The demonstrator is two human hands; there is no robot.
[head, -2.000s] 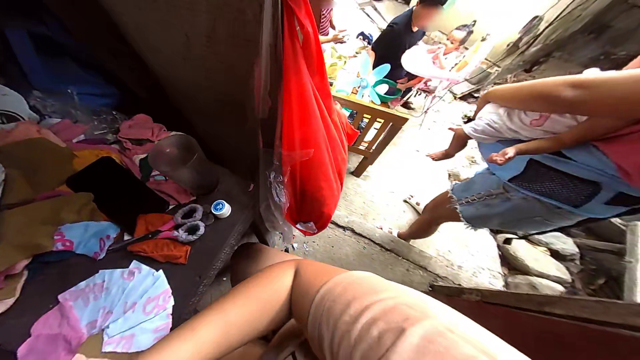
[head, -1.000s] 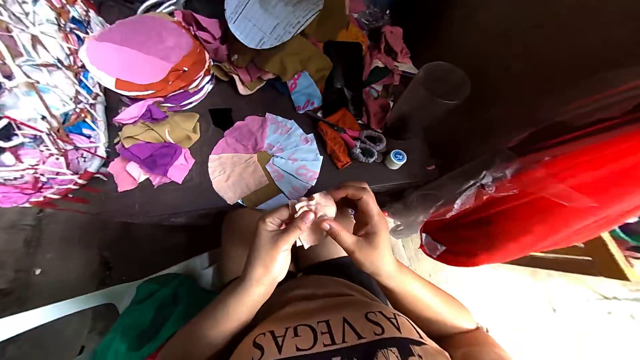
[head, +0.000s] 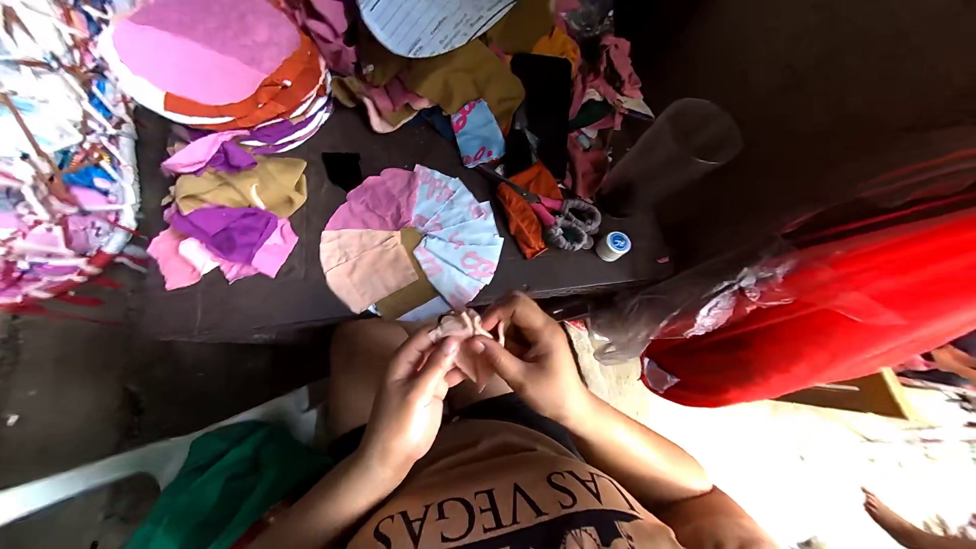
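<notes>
Above my lap, my left hand (head: 418,381) and my right hand (head: 530,354) pinch a small gathered piece of pale peach fabric (head: 465,332) between thumbs and fingers. Just beyond them, at the dark table's edge, lies a round of overlapping fabric pieces (head: 450,229) in pink, light blue print, peach and olive. To its right are scissors with cloth-wrapped handles (head: 572,225), lying partly on an orange scrap (head: 526,213), and a white thread spool (head: 613,245). Whether a needle is in my fingers I cannot tell.
Fabric scraps (head: 229,229) and a stack of round cloth pieces (head: 206,53) occupy the table's left part. A clear plastic cylinder (head: 675,145) stands at the right. A red cloth bundle (head: 808,313) hangs at the right. Green cloth (head: 229,488) lies on a white plastic chair (head: 99,473).
The view has swung from the doorway and seated people down to the table and lap. Both hands keep holding the peach fabric, as one second ago, with small finger shifts.
</notes>
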